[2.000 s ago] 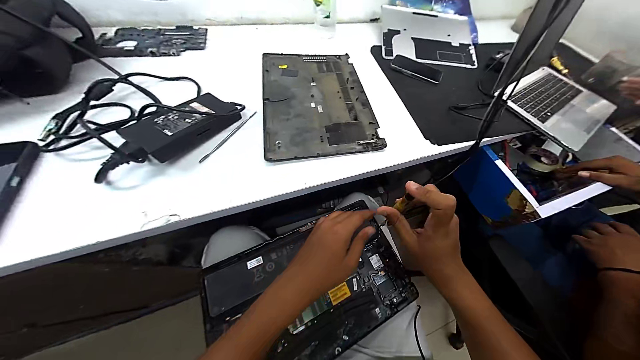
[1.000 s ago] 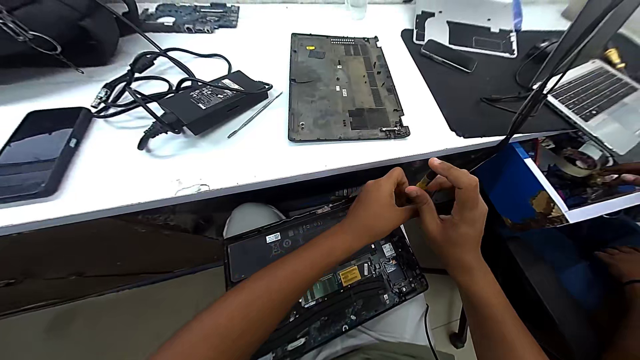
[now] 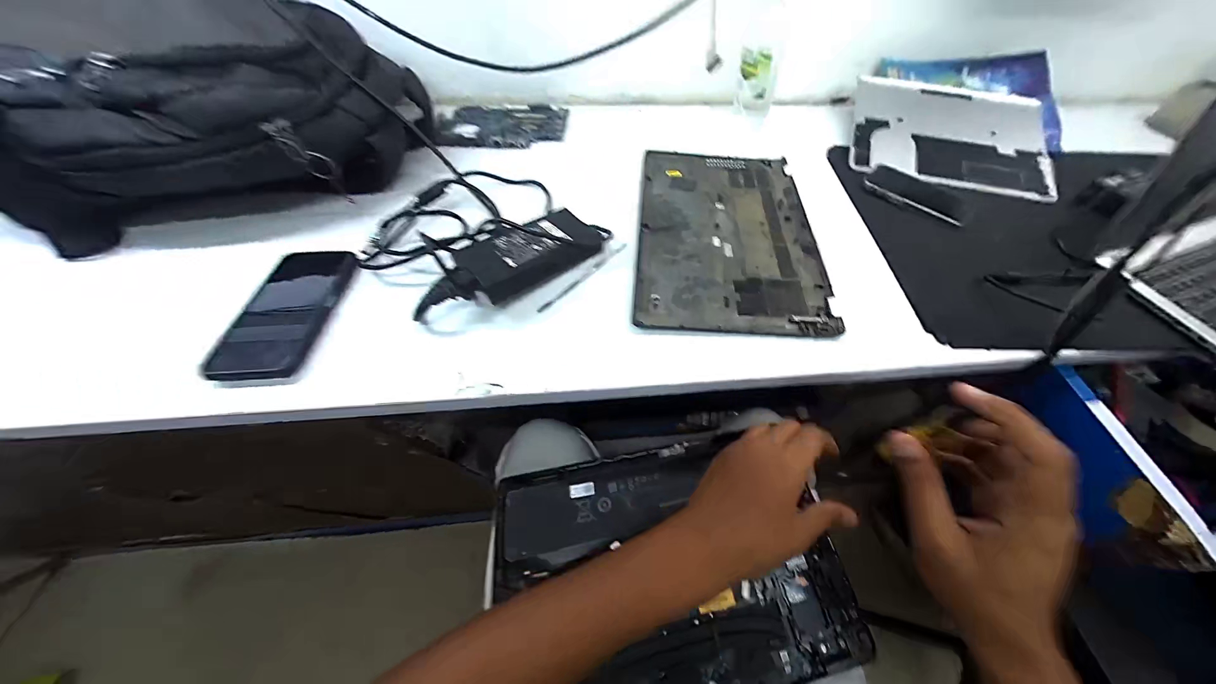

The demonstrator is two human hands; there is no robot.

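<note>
An opened laptop base (image 3: 608,503) with its battery and boards exposed rests on the person's lap, below the table edge. My left hand (image 3: 769,484) lies over its upper right part, thumb and fingers spread; whether anything small is under the fingers is hidden. My right hand (image 3: 997,503) is beyond the laptop's right side, holding a small yellow object (image 3: 926,439) between thumb and fingers, blurred. On the white table above lies a dusty dark laptop bottom cover (image 3: 727,242).
The table holds a phone (image 3: 283,313), a power adapter (image 3: 527,255) with coiled cable, a thin tool (image 3: 581,277), a black backpack (image 3: 209,123) and a circuit board (image 3: 503,125). At right are a black mat (image 3: 959,285), a silver laptop panel (image 3: 950,138) and a blue drawer (image 3: 1130,456).
My hands, close together over the laptop's corner before, are now apart, the right one off to the right with the yellow object. The view has shifted, showing more of the backpack.
</note>
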